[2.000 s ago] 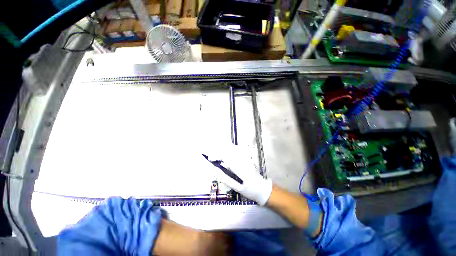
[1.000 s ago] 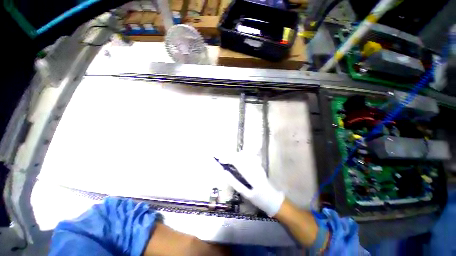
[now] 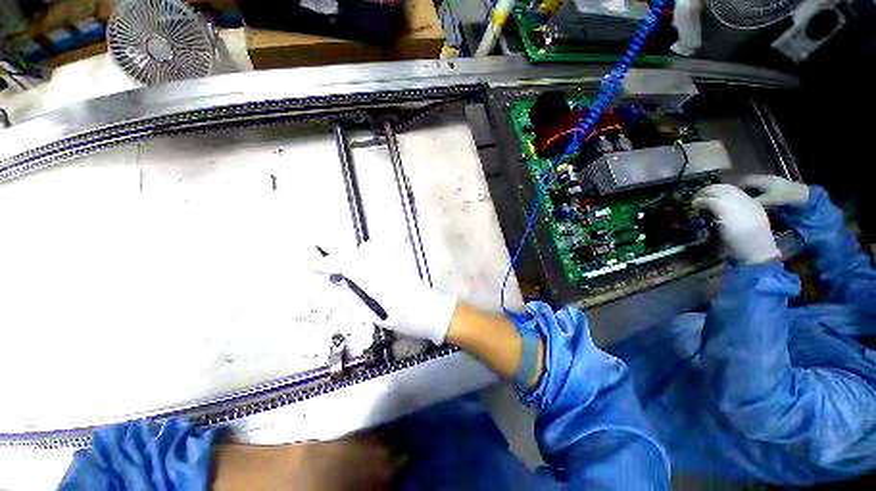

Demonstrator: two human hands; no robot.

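My right hand (image 3: 394,302), in a white knit glove with a blue-green wrist band, holds a slim black pointed tool (image 3: 360,294), perhaps tweezers, over the pale plate of the line. The tool points up and left. The glove blends into the bright plate, so its fingers are hard to make out. My left forearm is bare below a blue sleeve and crosses the bottom edge; the left hand itself does not show.
A green circuit board (image 3: 624,230) with silver heatsinks lies in a black carrier (image 3: 538,259) at the right. Another person's gloved hands (image 3: 740,221) are at its right side. A coiled blue cord (image 3: 615,86) hangs across it. A chain rail (image 3: 250,408) runs in front; a fan (image 3: 158,43) stands behind.
The view has swung right, so the plate and board appear further left. Another person's gloved hands now show at the board. My right hand still holds the tool over the plate.
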